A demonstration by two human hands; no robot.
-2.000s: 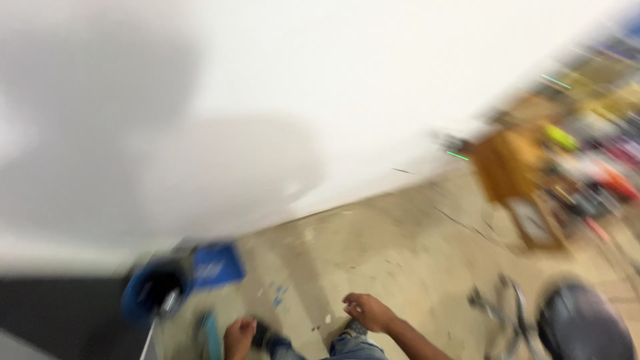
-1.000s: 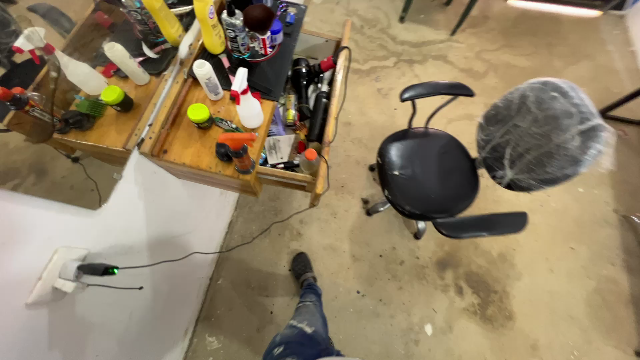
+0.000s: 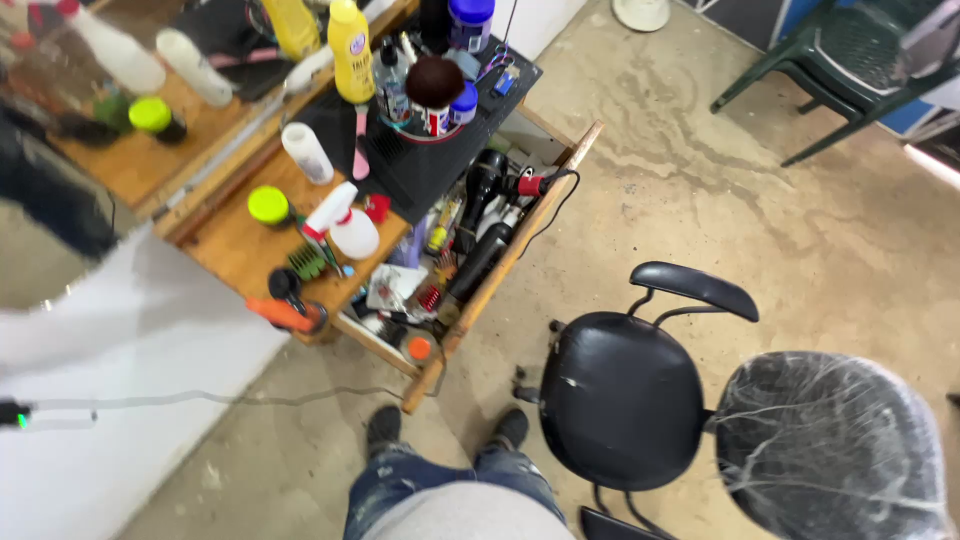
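Note:
Neither of my hands shows in the head view now. In front of my feet an open wooden drawer (image 3: 517, 251) holds a black hair dryer (image 3: 484, 180) with a red part, combs, a dark cylindrical can and other small items. On the wooden counter (image 3: 225, 251) above it stand a white spray bottle (image 3: 354, 234), a jar with a lime-green lid (image 3: 268, 205), a white bottle (image 3: 307, 153) and a green clipper guard comb (image 3: 306, 262). An orange and black tool (image 3: 289, 313) lies at the counter's near corner. A yellow talc bottle (image 3: 350, 56) and a dark-bristled brush (image 3: 435, 82) stand on a black mat (image 3: 397, 176).
A black chair with armrests (image 3: 622, 401) and a plastic-wrapped backrest (image 3: 825, 450) stands right of my feet. Green plastic chairs (image 3: 832, 60) are at the upper right. A mirror (image 3: 82, 187) borders the counter's left side. A cord (image 3: 202, 396) runs from the white wall towards the drawer.
Both hands, seen low in the frame two seconds ago, are out of view. The view has swung from the wall and floor to the counter and drawer, which now appear closer.

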